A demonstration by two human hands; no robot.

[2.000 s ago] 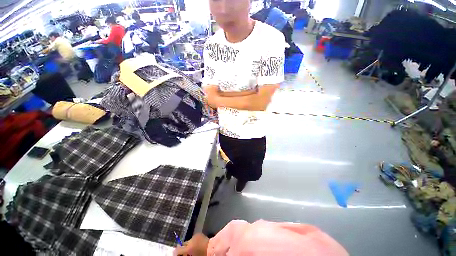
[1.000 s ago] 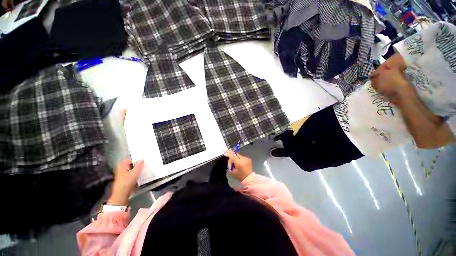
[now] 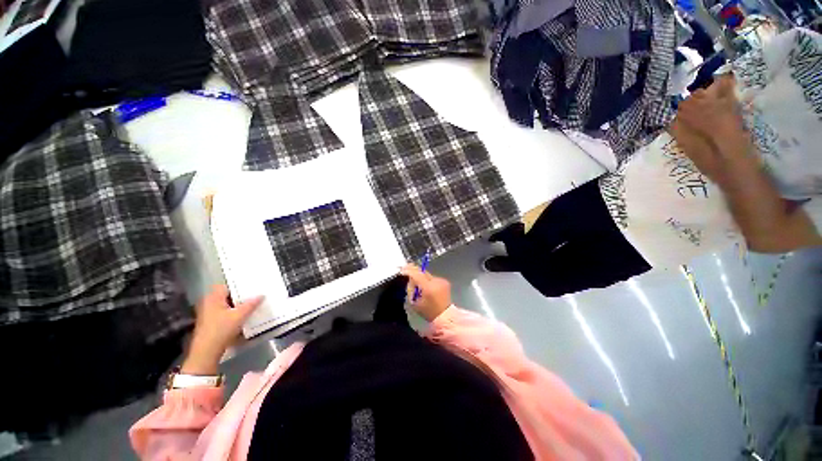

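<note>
A white marking template [image 3: 243, 225] lies at the table's front edge, with plaid cloth showing in its square window. My left hand [image 3: 221, 324] is at its lower left corner, thumb on top, fingers partly hidden under the edge. My right hand [image 3: 427, 292] is at its lower right corner and holds a thin blue marking pen [image 3: 420, 275] pointing up. A tapered plaid cut panel [image 3: 433, 171] lies just right of the template. A smaller plaid piece [image 3: 290, 133] lies behind the template.
Stacked plaid panels [image 3: 288, 40] lie at the back and a plaid pile [image 3: 86, 216] at the left. Black cut pieces [image 3: 140, 45] and blue pens [image 3: 141, 109] are at the back left. A small-check bundle [image 3: 586, 67] is at the back right. A person [image 3: 667, 194] stands at the right.
The view has swung from the far table and floor down to the template. Over the last second both hands stay at the template's corners, and the standing person's hands have shifted slightly.
</note>
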